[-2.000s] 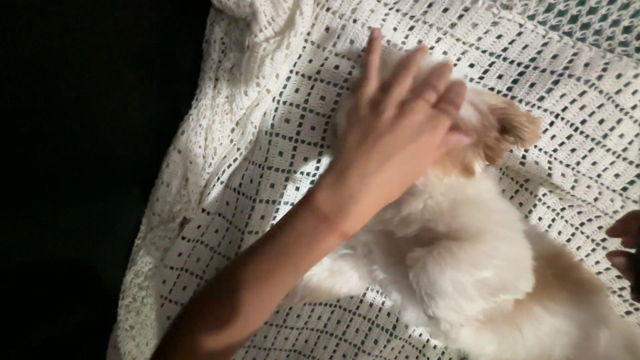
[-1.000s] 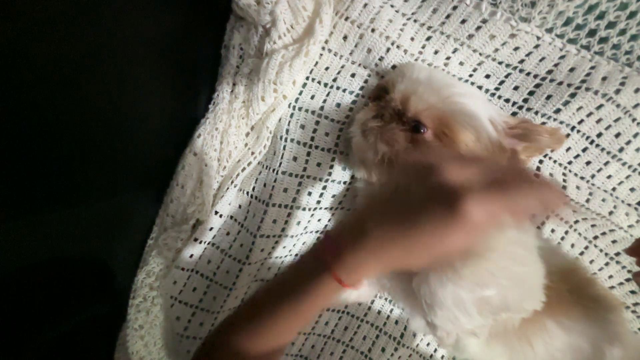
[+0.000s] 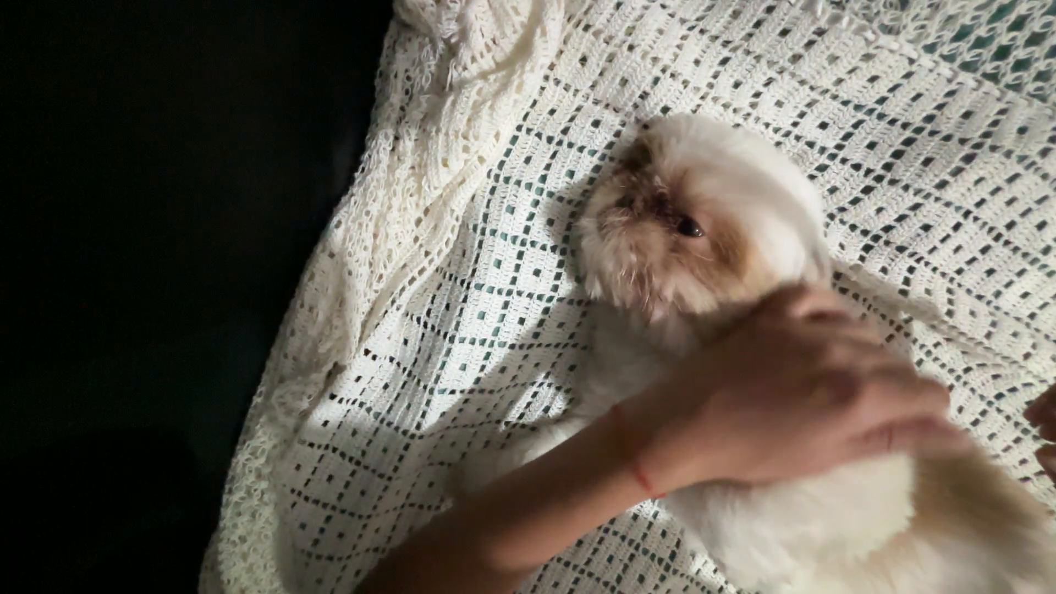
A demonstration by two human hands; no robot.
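Observation:
A small dog with white and tan fur (image 3: 742, 206) lies on a white crocheted blanket (image 3: 462, 330), its face toward the left and one dark eye visible. My left hand (image 3: 800, 388), with a thin red string around the wrist, lies across the fur of its neck and shoulder. The hand is slightly blurred, its fingers loosely bent and pointing right, with no grip on the fur to be seen. At the right edge, only some fingertips of my right hand (image 3: 1046, 425) show, beside the dog's back; the rest is out of view.
The blanket's bunched, folded edge (image 3: 355, 272) runs down the left side, next to a very dark area (image 3: 148, 289). A green surface shows through the open mesh (image 3: 1002, 37) at the upper right.
My left hand has moved from the dog's head down to its neck and shoulder. The dog's face, covered two seconds ago, is now uncovered.

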